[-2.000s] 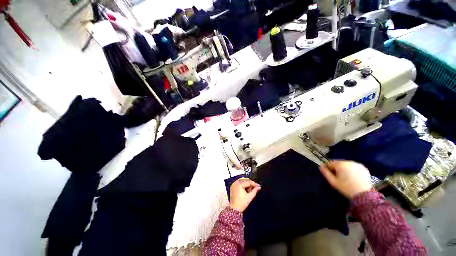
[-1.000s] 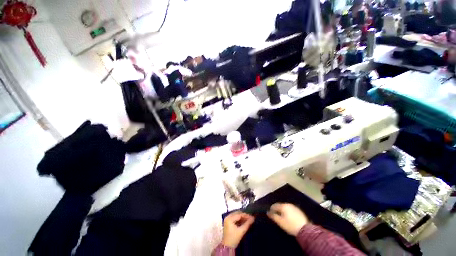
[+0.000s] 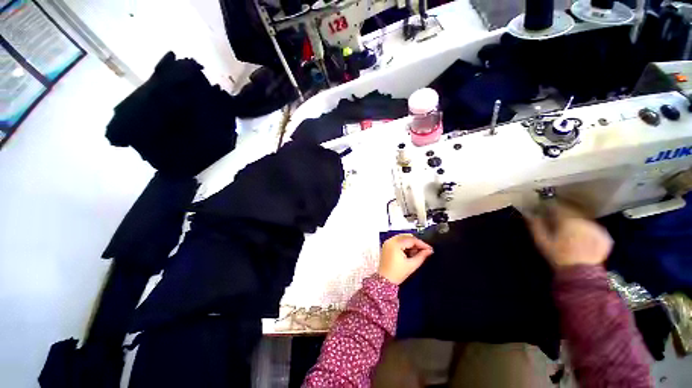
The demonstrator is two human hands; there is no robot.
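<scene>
A black cloth panel [image 3: 485, 280] lies under the needle area of the cream-white JUKI sewing machine [image 3: 501, 170] and hangs towards my lap. A bluer navy piece [image 3: 410, 307] shows along its left side. My left hand [image 3: 404, 258] is on the panel's upper left corner, just below the presser foot, thumb and fingertips pinched together. Whether cloth or thread is between them cannot be told. My right hand [image 3: 570, 236] is blurred, at the panel's upper right, below the machine arm. What it holds, if anything, cannot be told.
Black cut pieces [image 3: 250, 227] overlap on the left of the white table [image 3: 322, 265], with a black heap [image 3: 176, 114] beyond. A jar with pink contents [image 3: 425, 120] stands behind the machine head. Navy cloth [image 3: 656, 246] lies at the right. Thread cones [image 3: 539, 14] stand behind.
The view has turned left and down and come closer. My right hand has moved away from beside my left hand, out to the right. My left hand stays at the panel's corner.
</scene>
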